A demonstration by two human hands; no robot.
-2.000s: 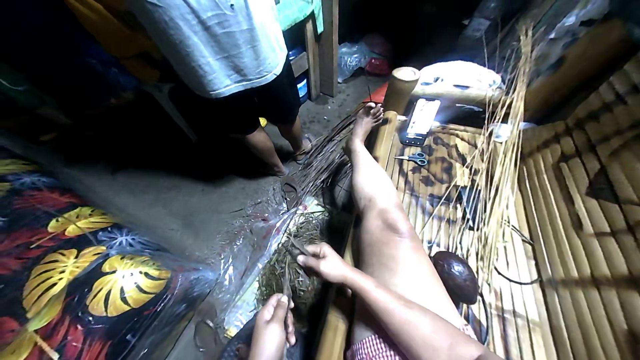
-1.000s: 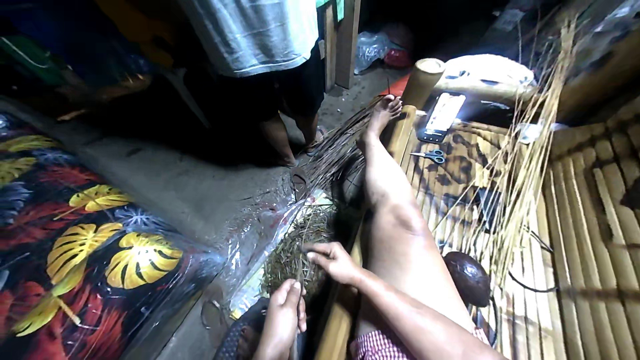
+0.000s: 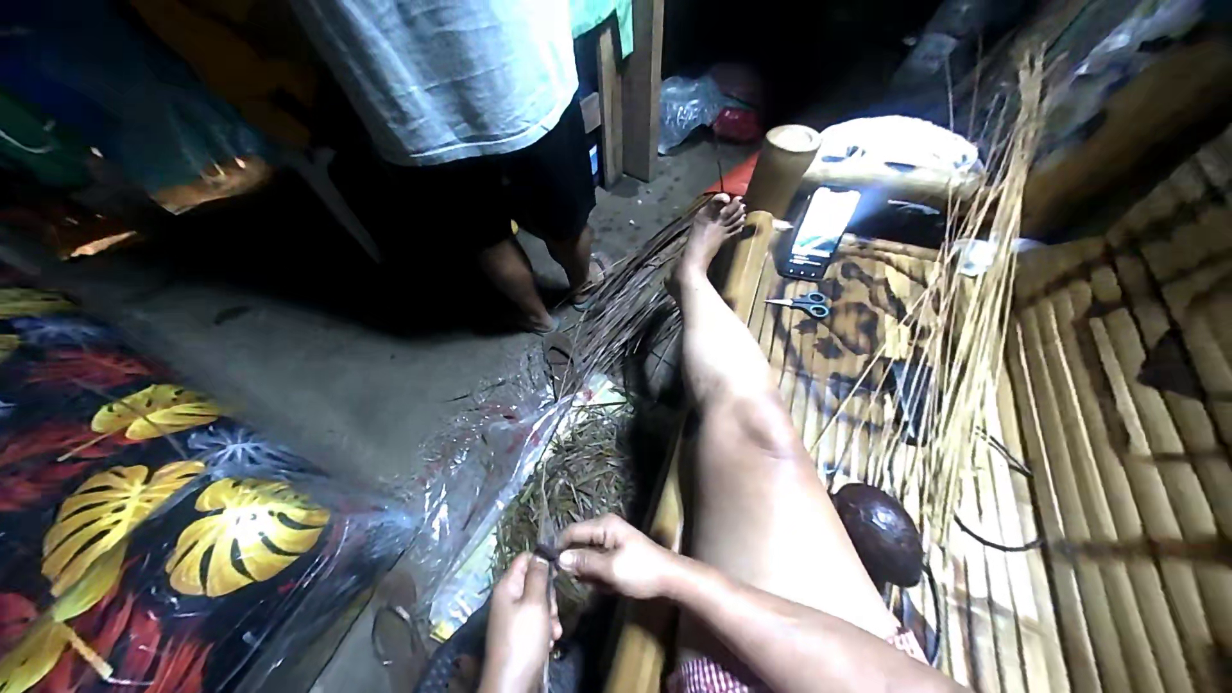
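Note:
My left hand (image 3: 521, 616) is closed on a thin plant strip (image 3: 546, 510), at the lower middle of the view. My right hand (image 3: 612, 558) pinches a small dark piece (image 3: 548, 554) on that strip, right beside the left thumb. Under and beyond both hands lies a heap of dry plant fibres (image 3: 577, 462) on plastic sheeting (image 3: 481, 481). Long pale strips (image 3: 982, 289) lie in a bundle over the bamboo bench (image 3: 808, 404) at the right. Scissors (image 3: 805, 304) with dark handles rest on the bench near a lit phone (image 3: 821, 231).
A person (image 3: 472, 96) in a light shirt stands ahead on the left. Dark stalks (image 3: 635, 298) lie on the floor near that person's feet. A dark rounded object (image 3: 877, 534) sits by my outstretched leg. A leaf-patterned cover (image 3: 164, 520) fills the lower left.
My right hand has come up against my left hand at the strip; a second ago they were a little apart. The person ahead remains standing.

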